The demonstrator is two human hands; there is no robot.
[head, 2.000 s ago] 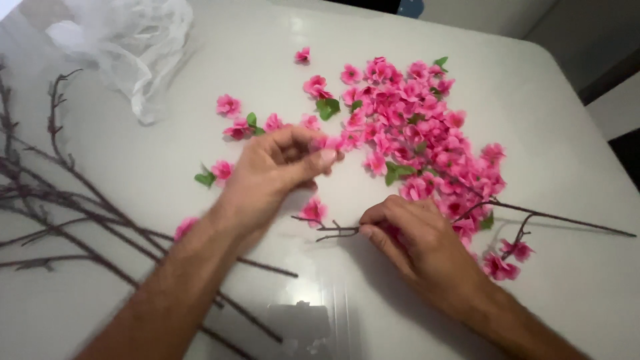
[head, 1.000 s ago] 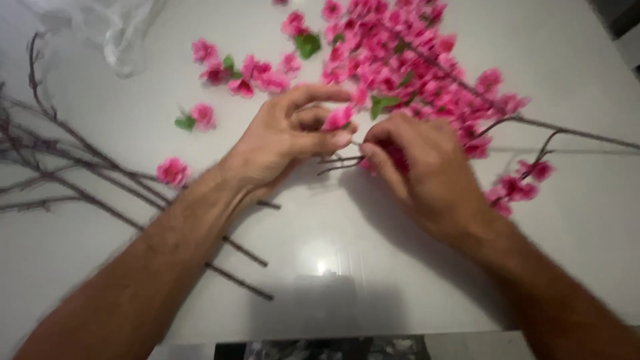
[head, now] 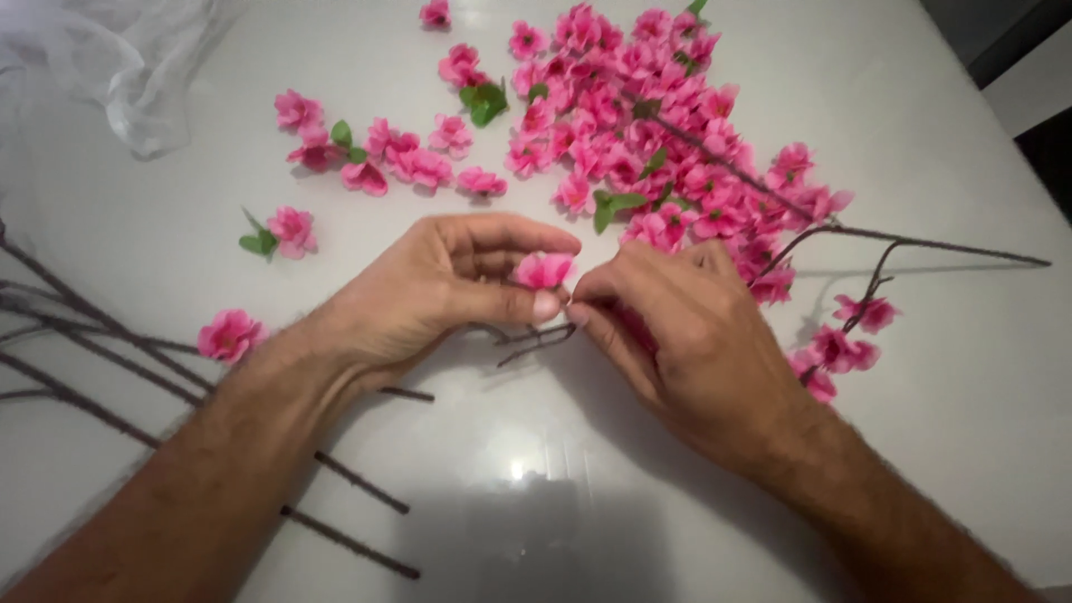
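Observation:
Between the thumb and fingers of my left hand (head: 469, 272) is a pink artificial blossom (head: 544, 270). My right hand (head: 687, 335) pinches a thin twig of a brown artificial branch (head: 946, 241), close to that blossom. Bare twig ends (head: 536, 337) show just below my fingertips; whether the blossom touches a twig is hidden. The branch runs out to the right, with several blossoms (head: 837, 347) on its lower fork. Behind my right hand lies a large heap of pink blossoms (head: 620, 109) with some green leaves.
Loose blossoms (head: 419, 163) and leaf sprigs lie beyond my left hand, and one blossom (head: 230, 335) is beside my left forearm. Bare brown branches (head: 92, 310) cross the white table (head: 938, 402) at left, passing under that forearm. A translucent plastic bag (head: 142, 92) lies at the upper left.
My left hand has brought the pink blossom close to my right fingertips, beside the twig. Two seconds ago the hands were farther apart.

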